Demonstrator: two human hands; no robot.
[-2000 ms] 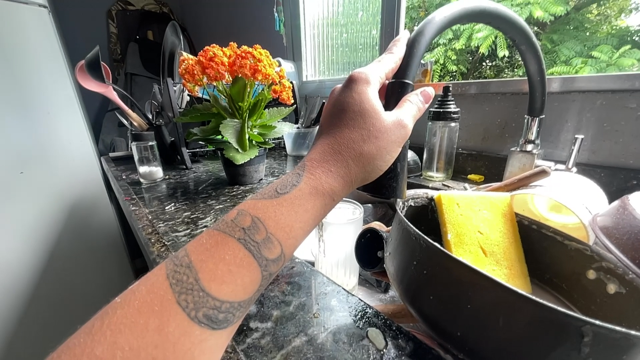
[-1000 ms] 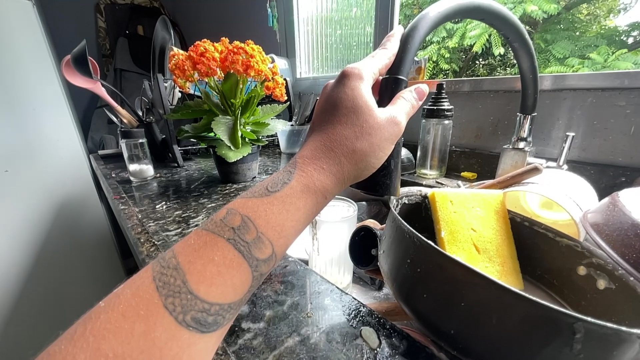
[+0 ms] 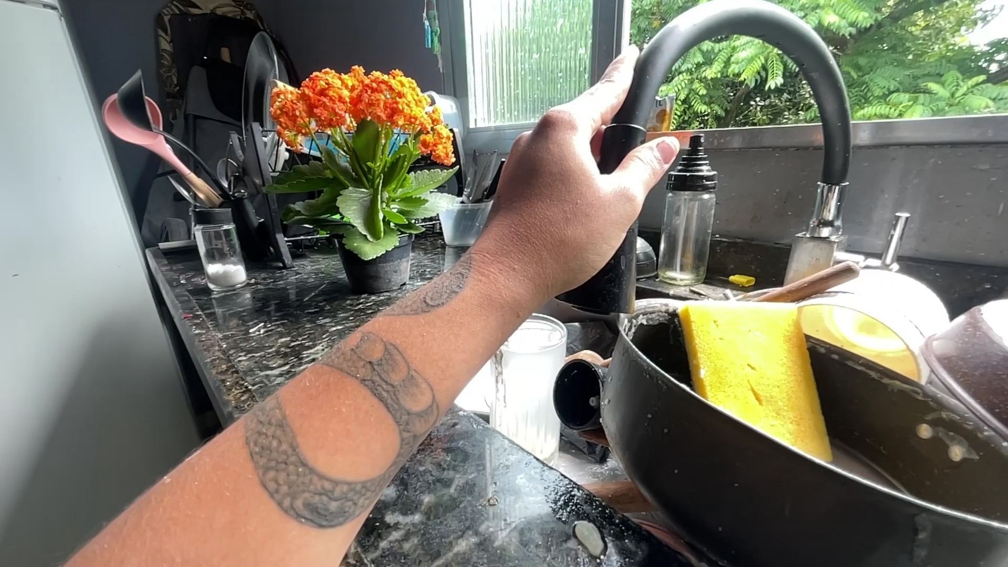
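My left hand (image 3: 579,173) is wrapped around the black spray head of a gooseneck kitchen faucet (image 3: 744,24), thumb on the near side and a finger pointing up along the hose. The spray head points down beside the rim of a dark cooking pot (image 3: 677,441). A yellow sponge (image 3: 756,378) leans inside the pot, with some liquid below it. Left of the pot stand a cloudy ribbed drinking glass (image 3: 529,386) and a small dark cup (image 3: 579,394) lying on its side. My right hand is not in view.
A potted plant with orange flowers (image 3: 378,264) stands on the black stone counter (image 3: 299,346), with a glass jar of white grains (image 3: 222,256) and a utensil holder behind. A pump bottle (image 3: 687,224) is behind the faucet. More dishes, including a brownish lid (image 3: 972,354), crowd the right.
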